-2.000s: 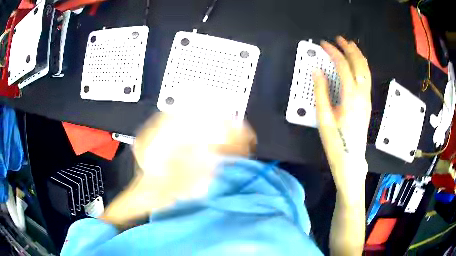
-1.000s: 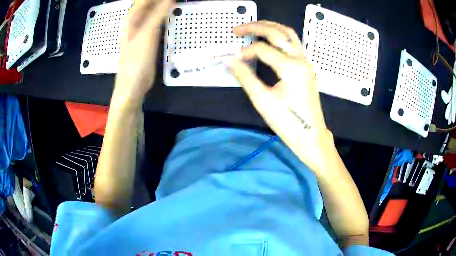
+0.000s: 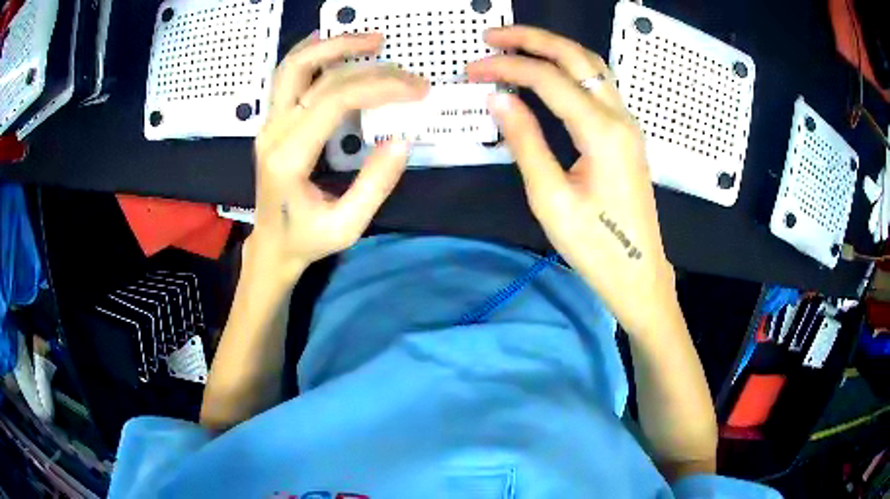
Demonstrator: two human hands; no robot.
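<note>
A white perforated unit [image 3: 429, 49] with dark round feet lies on the black bench mat in front of me. A white label [image 3: 429, 119] with rows of print is over its near part. My left hand [image 3: 327, 146] holds the label's left end between thumb and fingers. My right hand [image 3: 576, 136] holds its right end the same way. Both hands are bare. I cannot tell whether the label touches the unit.
Similar white units lie to the left [image 3: 210, 68], to the right [image 3: 683, 102] and at the far right [image 3: 818, 185]. More units stand stacked at the far left. A wire rack [image 3: 156, 317] and a red-orange pad [image 3: 174, 224] are below the bench's front edge.
My left hand has come down from above the left side of the middle unit to the label's left end. The label now lies straighter between both hands, and my right hand stays at its right end.
</note>
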